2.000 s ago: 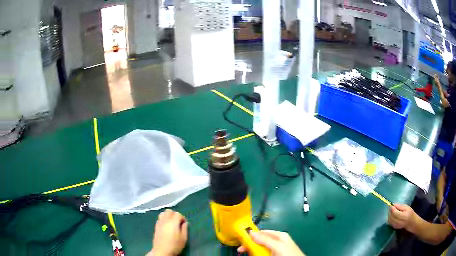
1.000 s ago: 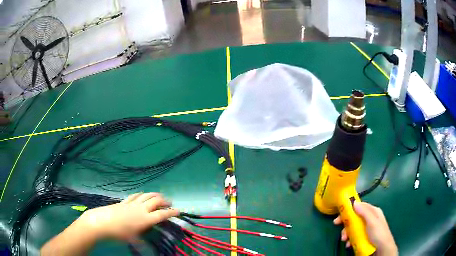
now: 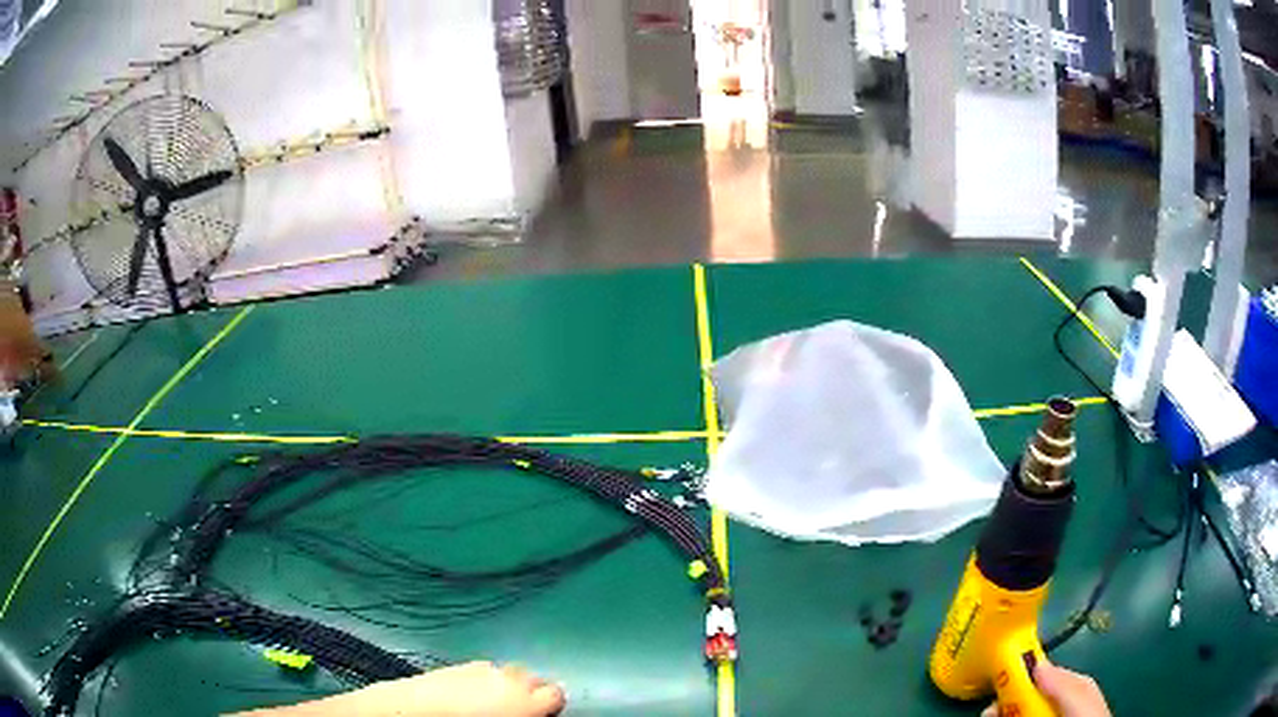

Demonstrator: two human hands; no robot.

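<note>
The black wire harness (image 3: 421, 451) lies in a large loop at the left, with yellow tabs on it and a red and white connector end (image 3: 720, 633) on the yellow line. My left hand (image 3: 491, 689) is at the bottom edge, partly cut off, over the near end of the bundle; its fingers and any hold are hidden. The red leads are out of view. My right hand (image 3: 1072, 696), cut off at the bottom, grips the handle of the yellow heat gun (image 3: 992, 623), whose metal nozzle points up and away.
A cloudy white plastic bag (image 3: 848, 434) lies beyond the gun. Small black pieces (image 3: 884, 618) lie left of the gun. A white power strip (image 3: 1146, 350) stands by a post at right, near a blue bin (image 3: 1260, 350) and clear bag (image 3: 1252, 518). A fan (image 3: 154, 206) stands beyond the table.
The view swung left to the harness, then tilted up. My left hand came onto the bundle and now sits lower in view; the red leads left the picture. My right hand still holds the heat gun.
</note>
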